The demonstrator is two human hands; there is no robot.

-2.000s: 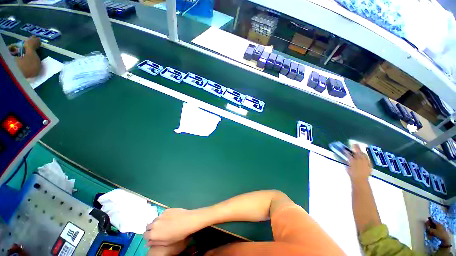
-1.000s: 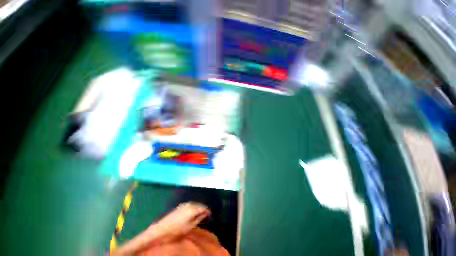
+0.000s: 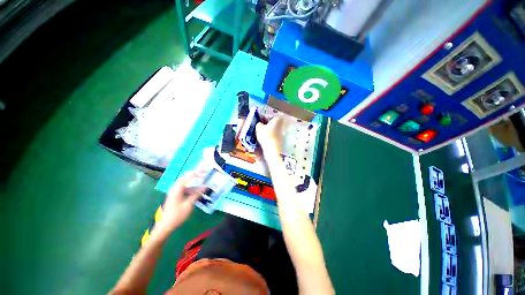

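Note:
My left hand (image 3: 181,199), slightly blurred, holds a pale flat panel (image 3: 216,189) with dark marks by its left edge. The panel is over the front left corner of the turquoise stand. My right hand (image 3: 268,133) reaches over the machine base and grips a dark panel with a white rim (image 3: 251,130), tilted at the orange-brown nest (image 3: 242,152). My fingers hide part of this panel, and I cannot tell whether it touches the nest. The blue press head (image 3: 311,91) with a green disc marked 6 is behind my right hand.
Red start buttons (image 3: 261,191) are on the low blue front box. A black bin (image 3: 113,136) full of white film stands left of the stand. The control box (image 3: 415,122) is at the upper right. A white sheet (image 3: 404,246) and belt panels (image 3: 448,237) are at the right.
The view has swung from the belt to the press. My hands, earlier together near my body, are now apart: the left has a pale panel, the right is at the nest gripping a dark panel.

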